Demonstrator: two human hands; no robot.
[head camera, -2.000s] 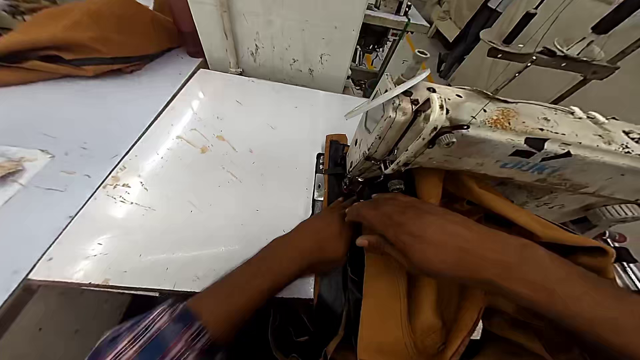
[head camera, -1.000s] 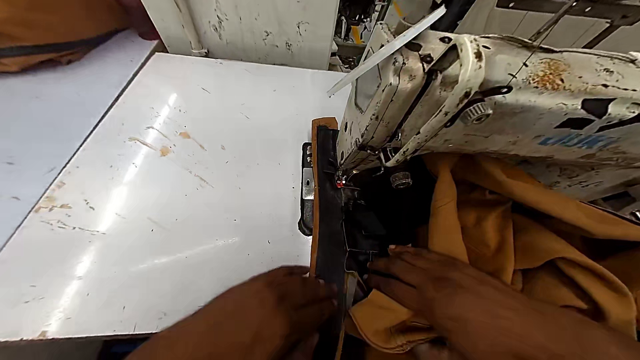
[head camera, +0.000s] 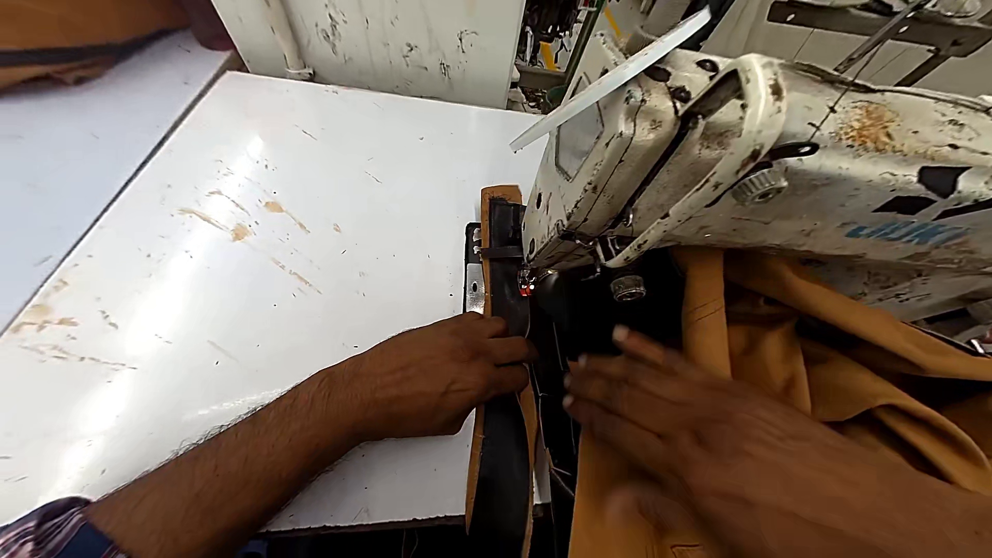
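A long black strip with tan edges (head camera: 502, 473) runs front to back beside the needle area of a white Juki sewing machine (head camera: 821, 178). My left hand (head camera: 457, 372) grips this strip, its fingers curled over it just in front of the needle area. Slightly blurred, my right hand (head camera: 682, 434) lies over the tan fabric (head camera: 775, 341) and black material, its fingers extended and pointing left. The tan fabric bunches under the machine arm and to its right. A small red light glows near the needle; the presser foot is hard to make out.
The white tabletop (head camera: 310, 217) bears brown scuffs. On the adjoining white table at the far left lies more tan fabric (head camera: 85, 27) with a black band. Behind the table stands a stained white panel (head camera: 403, 46). A white strip (head camera: 612, 81) sticks out from the machine head.
My left hand has moved from the near part of the strip up toward the needle area since one second ago. The right hand is also nearer the machine head.
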